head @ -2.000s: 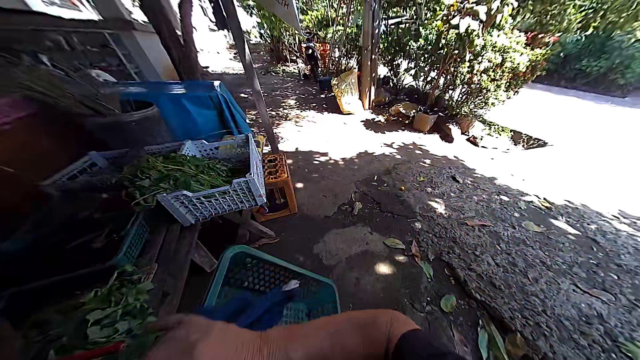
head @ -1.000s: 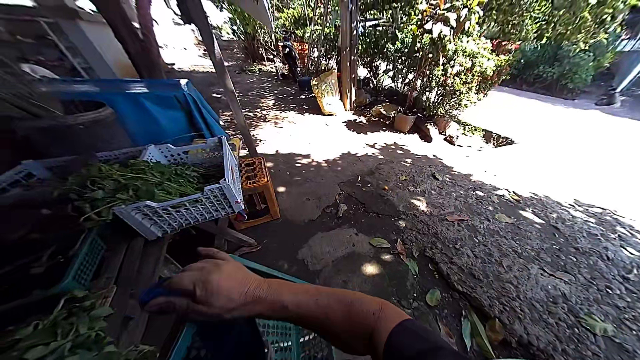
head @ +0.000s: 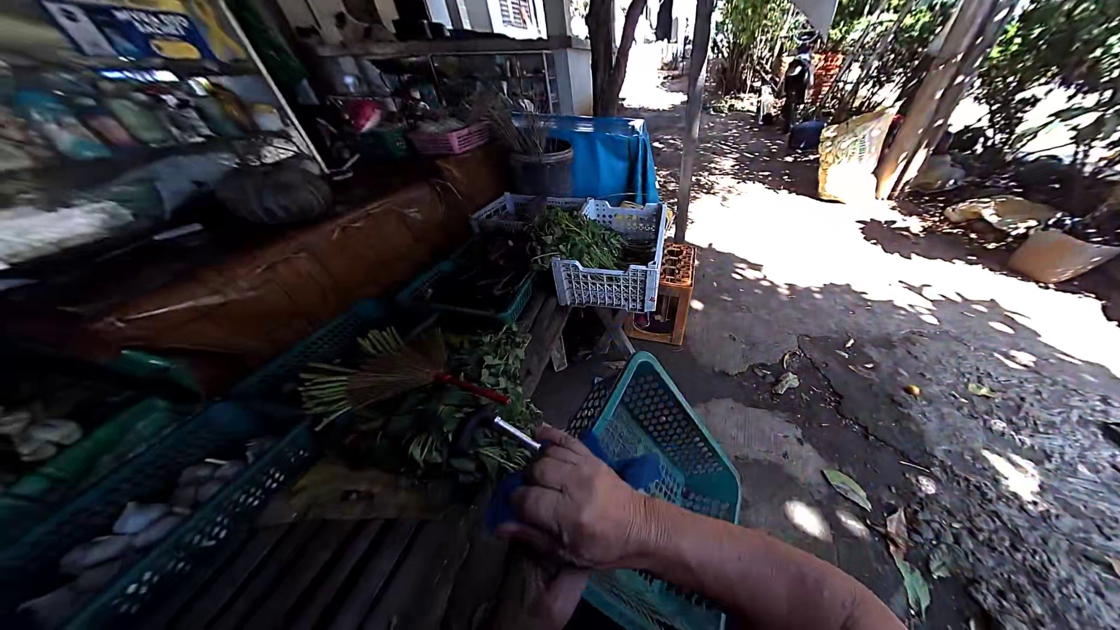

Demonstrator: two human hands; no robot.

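My right hand [head: 577,499] is closed around a blue cloth [head: 507,503], from which a shiny metal rod [head: 516,432] sticks out. The rod's far end looks dark and is blurred. Below it, at the bottom, part of my left hand [head: 547,586] shows in shadow against the right one; what it holds is hidden. A green plastic basket [head: 731,464] lies under and beyond my right forearm, with more blue cloth [head: 639,470] at its near left side. Left of the rod, a stick broom [head: 394,372] with a red handle rests on leafy greens [head: 503,350].
A grey plastic crate [head: 604,284] of greens stands on the slatted wooden bench [head: 332,569], beside an orange bottle crate [head: 678,302]. Teal baskets [head: 236,516] line the left. Behind are a dark bucket [head: 542,171] and a blue-covered table [head: 604,149]. A wooden post [head: 936,105] rises at right.
The view has swung left. My right hand, open-fingered over the bench a second ago, is now closed on the blue cloth and rod. The left hand has come partly into view.
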